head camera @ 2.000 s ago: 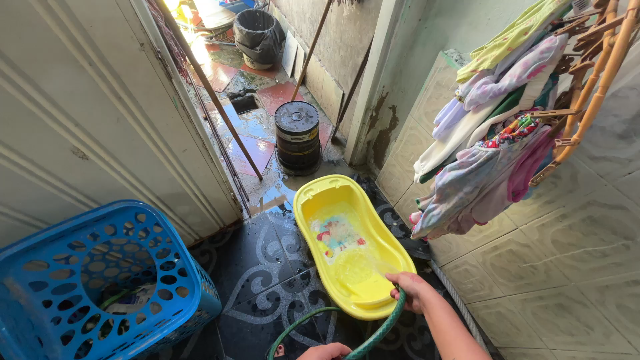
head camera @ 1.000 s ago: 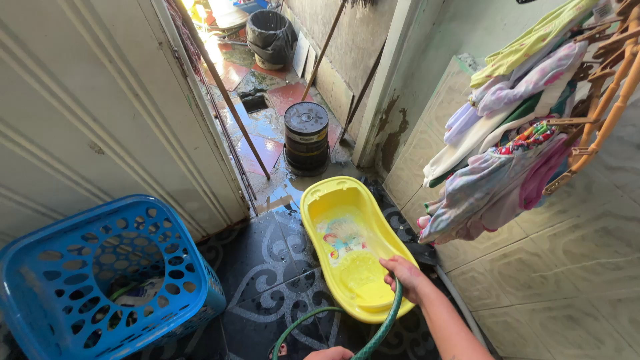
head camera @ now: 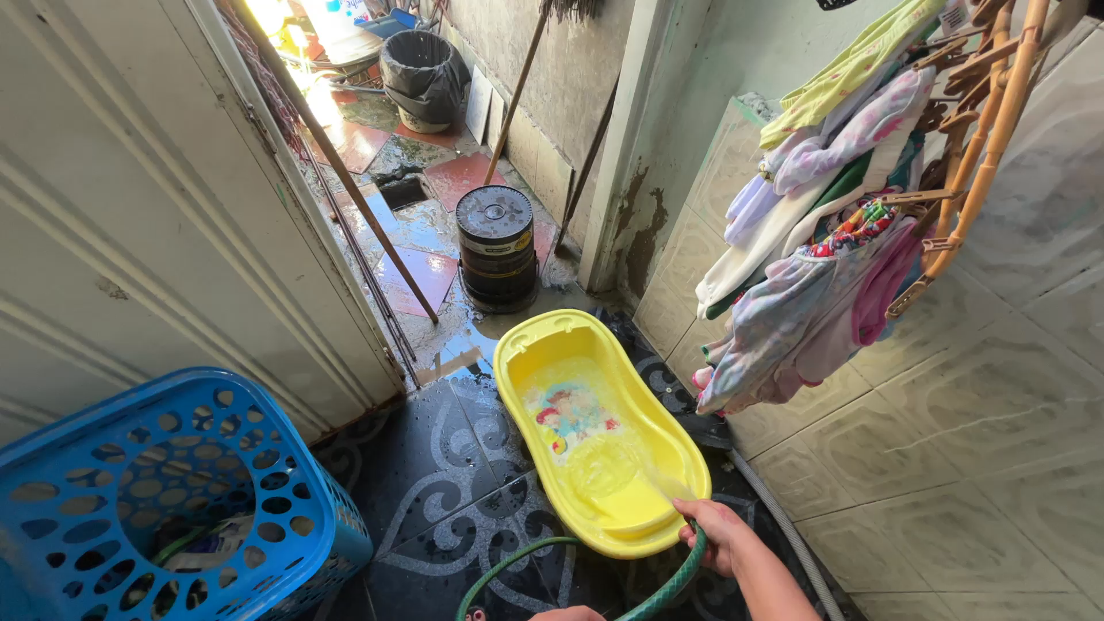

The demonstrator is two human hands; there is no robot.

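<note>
My right hand [head camera: 714, 536] is closed around the end of a green garden hose [head camera: 671, 588], just over the near rim of a yellow plastic baby bathtub [head camera: 514, 410]. Water runs from the hose into the tub, where it ripples over a printed or coloured patch at the bottom. At the bottom edge of the view, only part of my left hand [head camera: 569, 614] shows, beside the hose; its fingers are hidden. The hose loops to the left over the dark patterned floor.
A blue perforated plastic basket [head camera: 332, 483] stands at left by a white metal door [head camera: 164, 198]. Beyond the tub is a lidded black bucket [head camera: 497, 246], near leaning poles. Small clothes [head camera: 776, 293] hang from a clip hanger at right. A grey corrugated hose [head camera: 789, 530] runs along the wall.
My right hand has come slightly lower over the tub's near end, with the hose still in it. The water's ripples have shifted. The basket and clothes have stayed in place.
</note>
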